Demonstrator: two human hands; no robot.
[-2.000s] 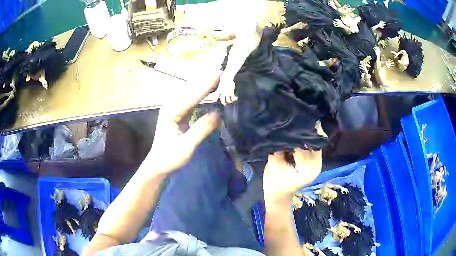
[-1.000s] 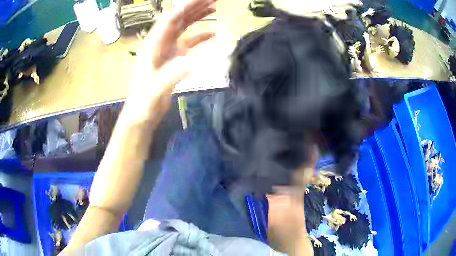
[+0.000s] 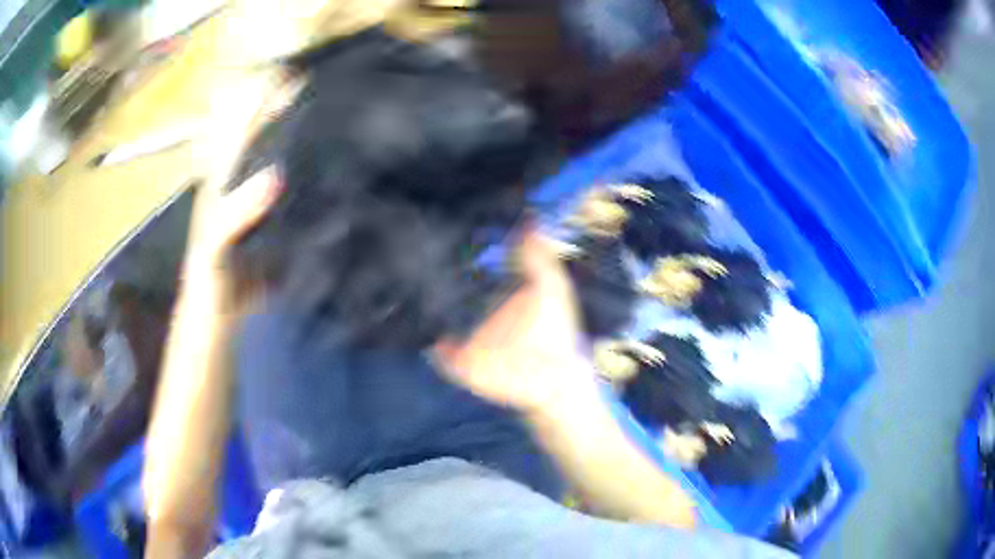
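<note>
A large black-clothed figure [image 3: 393, 186] is in front of me above my lap, strongly blurred, with a pale part at its top. My left hand [image 3: 242, 197] is at its left edge, thumb against the black cloth and fingers running up behind its upper part. My right hand [image 3: 518, 333] is at its lower right edge, palm showing, thumb and fingers spread beside the cloth; blur hides whether it grips.
A blue tray [image 3: 846, 377] at the right holds several black-clothed figures on a white liner. More blue trays [image 3: 753, 142] stand beyond it, one with pale pieces. The tan bench [image 3: 66, 235] is at the upper left. Another blue tray [image 3: 109, 497] shows at the lower left.
The view has swung right and down, towards the right tray. My left hand, raised apart from the figure one second ago, is now against it. My right hand shows more openly beside it.
</note>
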